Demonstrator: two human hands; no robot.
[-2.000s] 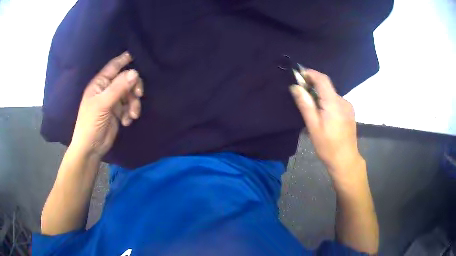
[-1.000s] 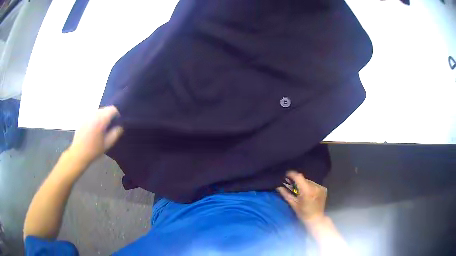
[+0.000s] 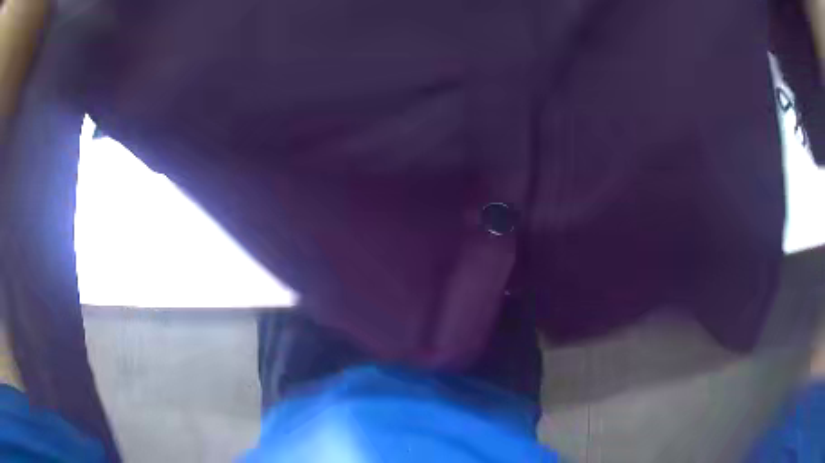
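A large dark purplish jacket (image 3: 380,118) fills most of the view and hangs close in front of me, its lower edge over my blue shirt. One round dark front button (image 3: 497,219) shows near the middle, beside a long vertical front edge. A dark sleeve (image 3: 41,271) hangs down at the left. My forearms show only as blurred strips at the left and right picture edges. Both of my hands are out of the picture, so what they hold cannot be seen.
The white table (image 3: 154,235) shows at the left behind the jacket, and a small strip at the right bears dark handwritten marks. Grey floor (image 3: 181,380) lies below the table edge. My blue shirt (image 3: 389,416) is at the bottom. The picture is blurred.
The jacket has risen off the table and come closer, now hanging with its front panels and a sleeve visible. Both hands have moved out of the picture.
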